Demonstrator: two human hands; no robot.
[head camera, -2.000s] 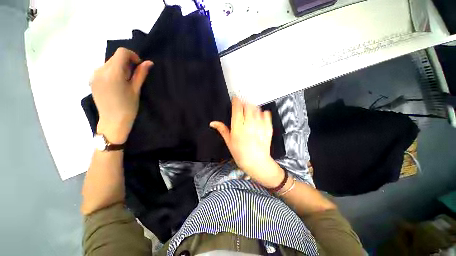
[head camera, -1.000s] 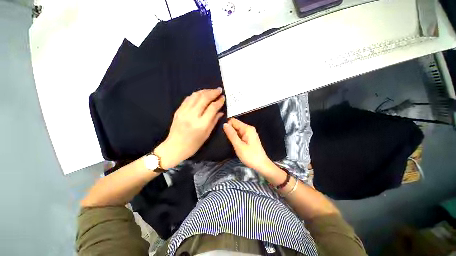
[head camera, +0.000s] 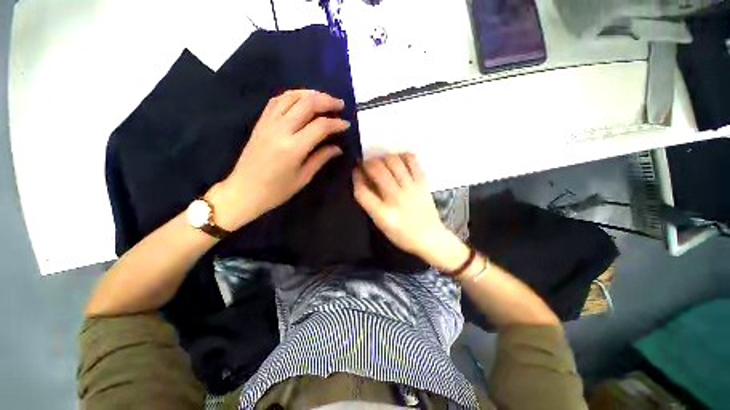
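A black fabric panel (head camera: 208, 128) lies on the white table and hangs into the lap. Its straight right edge runs up to the needle area (head camera: 334, 20), which is lit violet and hard to make out. My left hand (head camera: 292, 144) rests on the panel with its fingertips at that edge, fingers slightly apart. My right hand (head camera: 396, 196) is at the same edge lower down, near the table front, fingers curled on the cloth; whether it pinches the edge is hard to tell.
A smartphone (head camera: 509, 34) lies on the machine bed at upper right. The white table edge (head camera: 512, 144) carries a printed scale. A grey strip (head camera: 661, 82) lies at right. Black pieces (head camera: 528, 248) are below the table, black cloth (head camera: 240, 336) in the lap, green cloth (head camera: 692, 348) at lower right.
My left hand has moved from the upper left of the panel to its right edge, then slightly up along it. My right hand has shifted up a little. The view has turned toward the right.
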